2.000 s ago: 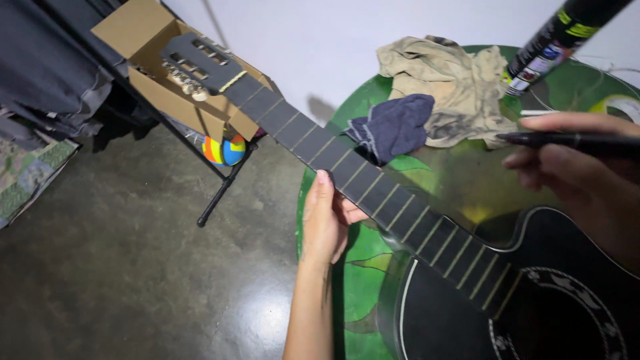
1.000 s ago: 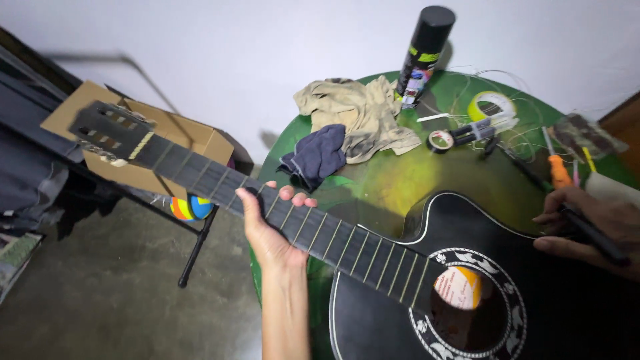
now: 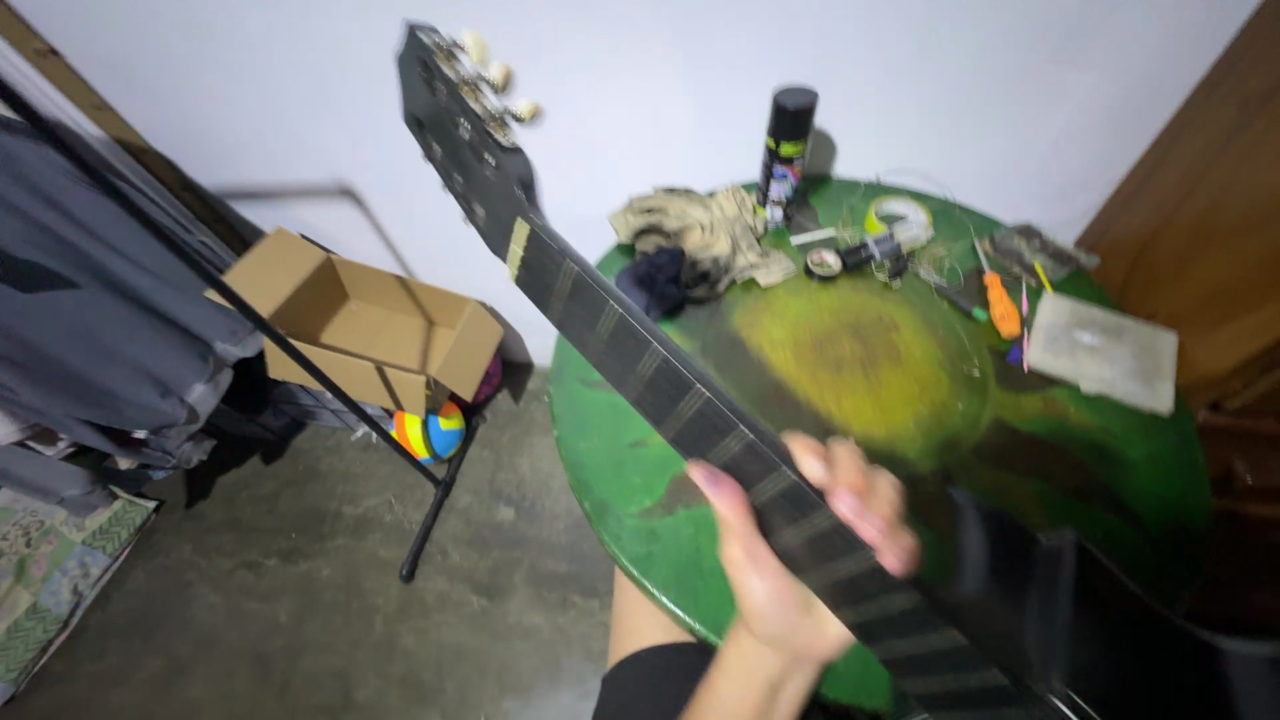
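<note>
My left hand (image 3: pixel 790 560) is wrapped around the neck of a black acoustic guitar (image 3: pixel 650 370), thumb on the near side and fingers over the far side. The headstock, with its pale tuning pegs, points up and to the left in front of the wall. No strings show on the fretboard. The guitar's dark body lies at the lower right, blurred and partly out of the frame. My right hand is out of view.
A round green table (image 3: pixel 600 450) holds a black spray can (image 3: pixel 790 150), rags (image 3: pixel 700 235), tape rolls (image 3: pixel 900 220), an orange screwdriver (image 3: pixel 1000 305) and a translucent plastic case (image 3: pixel 1105 350). At left are an open cardboard box (image 3: pixel 375 320), a colourful ball (image 3: pixel 430 432) and a clothes rack (image 3: pixel 440 500).
My left hand still grips the neck, whose headstock is now raised higher against the wall. My right hand, holding a dark pen-like tool a second ago, has left the view.
</note>
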